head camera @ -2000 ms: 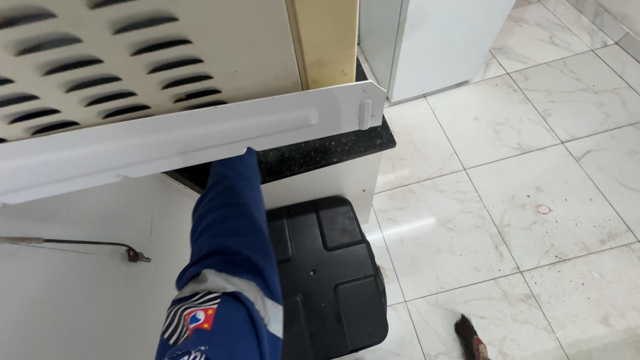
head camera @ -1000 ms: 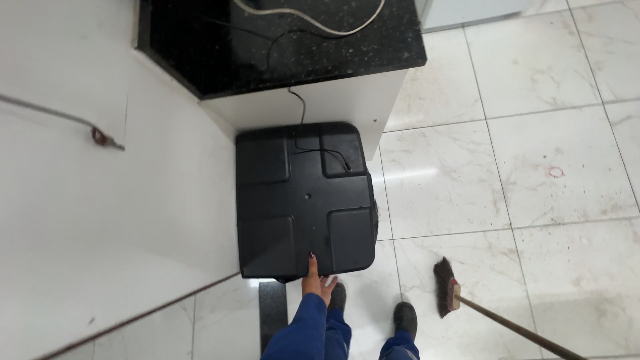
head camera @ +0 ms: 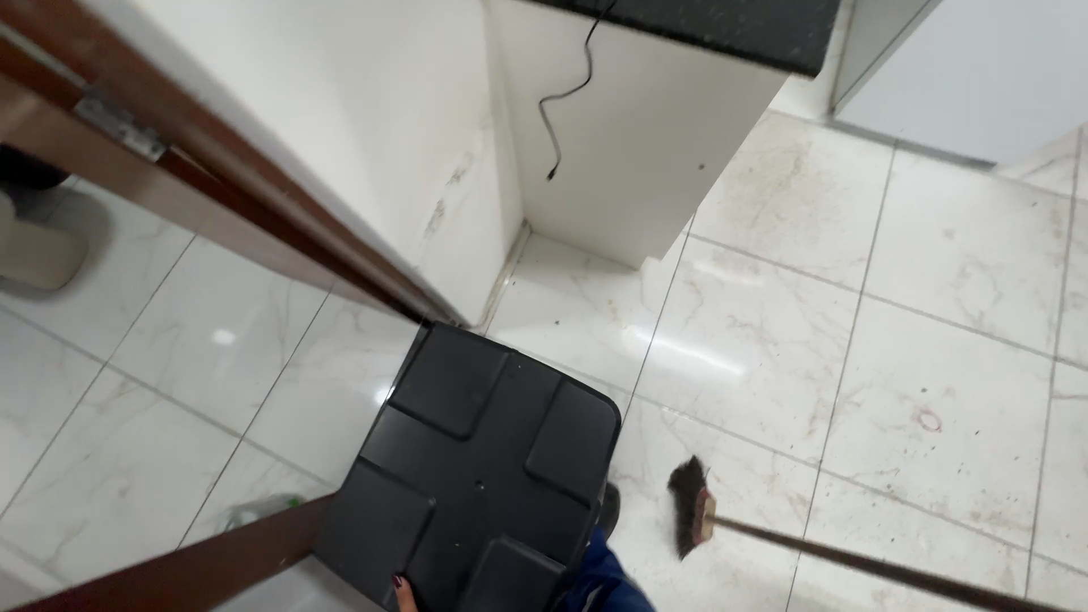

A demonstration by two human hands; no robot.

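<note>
A large black plastic lid or bin top, square with raised panels, fills the lower middle of the head view, just off the doorway. One of my hands shows as a finger with dark nail polish on its near edge; the rest of that hand is out of frame, and which hand it is I cannot tell for certain. The other hand is not seen. Right of the black container, a broom with dark bristles lies on the tiled floor, close to my shoe and blue trouser leg.
A black stone countertop juts out at the top over a white panel, with a thin black cable hanging down. A brown door frame stands at left. The door's edge is at lower left. A white cabinet is at upper right.
The black container has moved away from the white panel beneath the countertop, toward the doorway. The hand was on its near edge one second ago too. The view has shifted.
</note>
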